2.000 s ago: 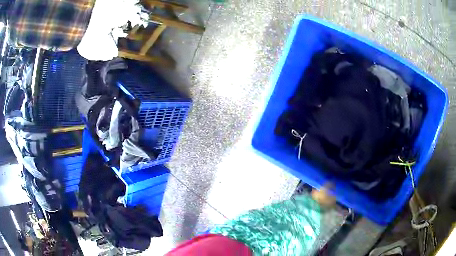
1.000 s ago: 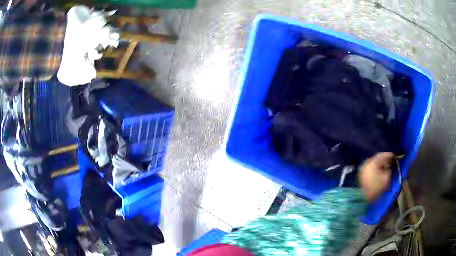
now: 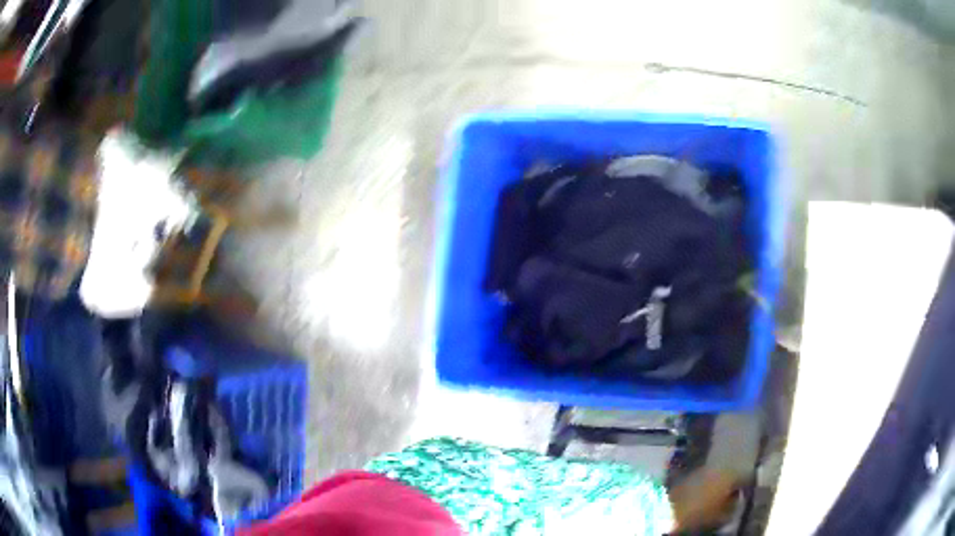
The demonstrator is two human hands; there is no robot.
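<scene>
A blue crate (image 3: pixel 452 251) stands on the floor in front of me, with dark garments (image 3: pixel 618 251) heaped inside. A small white strip or tie (image 3: pixel 656 317) lies on the dark cloth. My left hand (image 3: pixel 705 498) is low in the picture, just below the crate's near right corner and apart from the garments. It is small and blurred, so its fingers and anything in them cannot be made out. Its arm has a green-and-white patterned sleeve below crimson cloth. My right hand is not in view.
A white table surface (image 3: pixel 853 345) is at the right, with dark cloth (image 3: pixel 901 461) at its far edge. A dark frame (image 3: pixel 618 433) shows under the crate. Another blue crate (image 3: pixel 262 429) with garments stands lower left, and a green crate (image 3: pixel 278 120) upper left.
My left hand has moved from over the crate's near right corner down and out of it. The view has turned, so the crate sits further left and straighter, and the white table shows at the right.
</scene>
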